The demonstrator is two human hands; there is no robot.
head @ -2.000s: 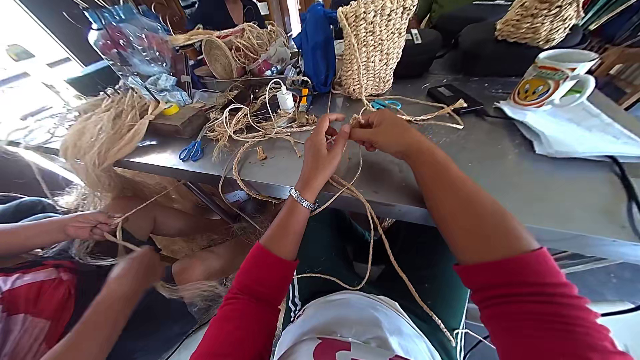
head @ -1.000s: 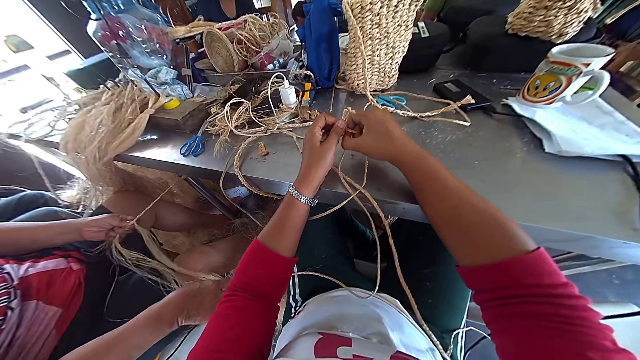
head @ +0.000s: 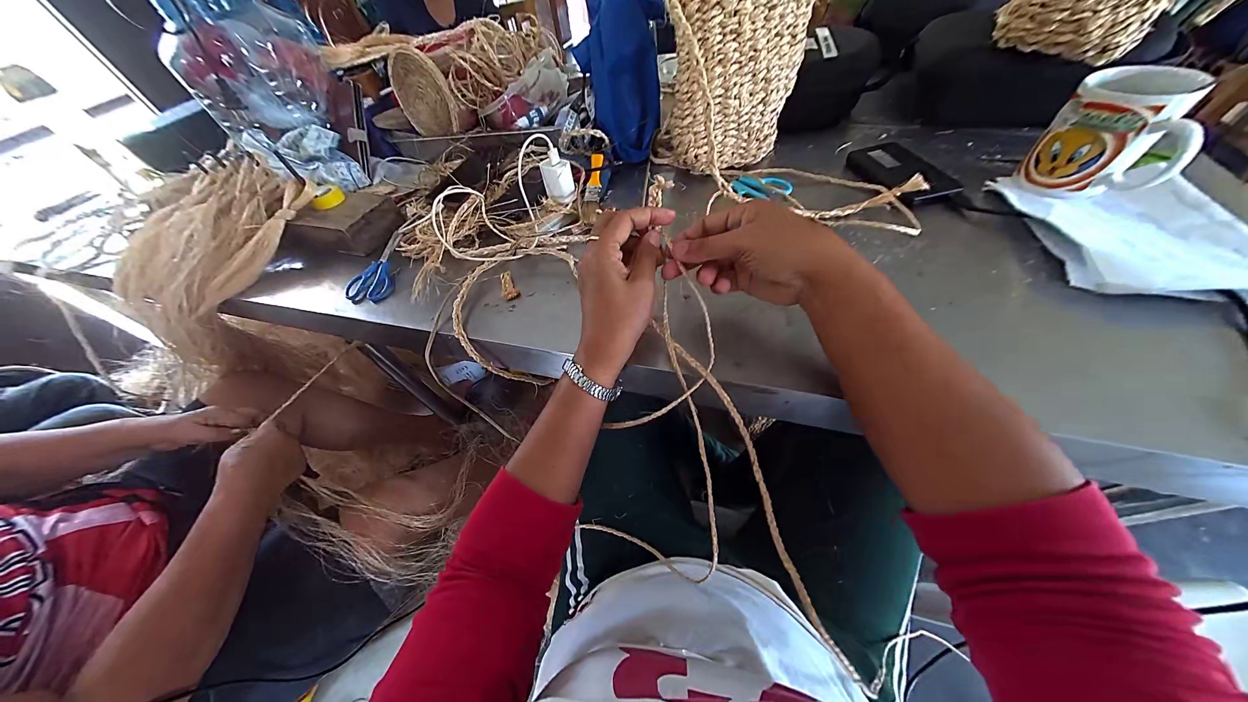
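My left hand (head: 624,268), with a metal watch at the wrist, pinches a braided natural-fibre cord (head: 704,439) over the table's front edge. Fingertips of my right hand (head: 746,252) grip the same work, almost touching the left ones. Several cord lengths hang from between my hands across my lap. A short knotted or braided end (head: 660,187) stands up just beyond my fingers. Behind the hands are light-blue-handled scissors (head: 760,186) and a woven fibre basket (head: 736,83). Loose cords and fibre scraps (head: 468,216) lie left of my hands. The exact knot is hidden by my fingers.
Blue-handled scissors (head: 370,282) lie near the table edge (head: 780,392), beside a wooden block (head: 343,222) and raw fibre (head: 200,239). A mug (head: 1121,132) stands on white cloth or paper (head: 1141,239) at right. At lower left, a co-worker's hands (head: 244,439) hold a fibre strand.
My hands stay close together on the cord; the fingers have shifted slightly. The co-worker's hands have come together, with a strand now stretched up from them.
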